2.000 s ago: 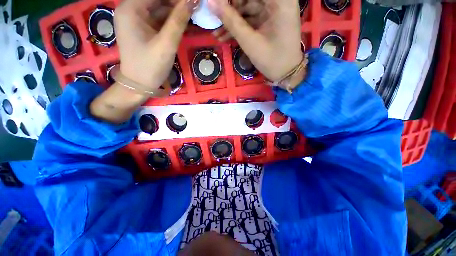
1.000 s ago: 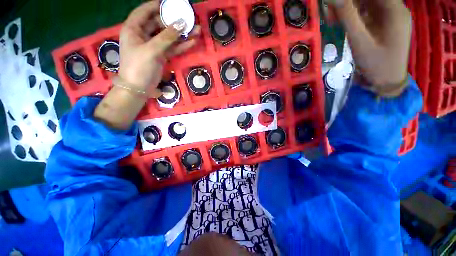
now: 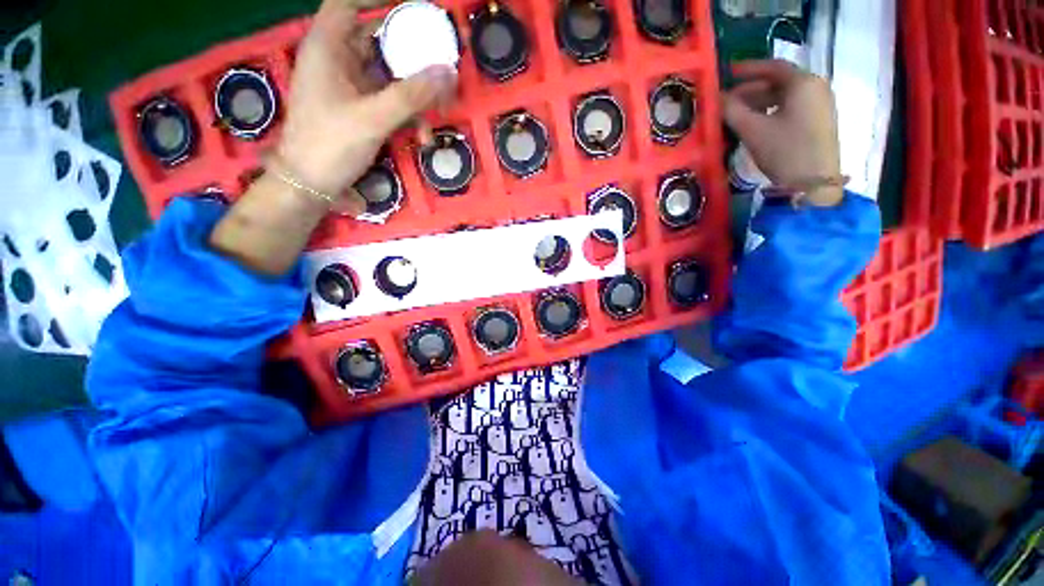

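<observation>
My left hand (image 3: pixel 343 115) is over the upper left of the red compartment tray (image 3: pixel 521 212). It holds a round part with a white disc (image 3: pixel 418 41) on its face. Black round speaker drivers (image 3: pixel 523 144) with grey centres sit in the tray's pockets. A white die-cut strip (image 3: pixel 458 270) lies across the lower rows, with several round holes showing drivers or red tray beneath. My right hand (image 3: pixel 783 124) is just right of the tray, fingers bent and thumb near the index finger; whether something small is between the fingertips cannot be told.
Spent white backing sheets (image 3: pixel 52 218) with holes lie at the left. White layered strips (image 3: pixel 859 103) lie beyond my right hand. More red trays (image 3: pixel 1007 137) stand at the far right, and another (image 3: pixel 899 295) is lower right. A brown box (image 3: pixel 962 486) is at the lower right.
My hands were together over the tray's top; they have since parted. My left hand keeps the part with the white disc. My right hand moved out to the right, then down and slightly inward.
</observation>
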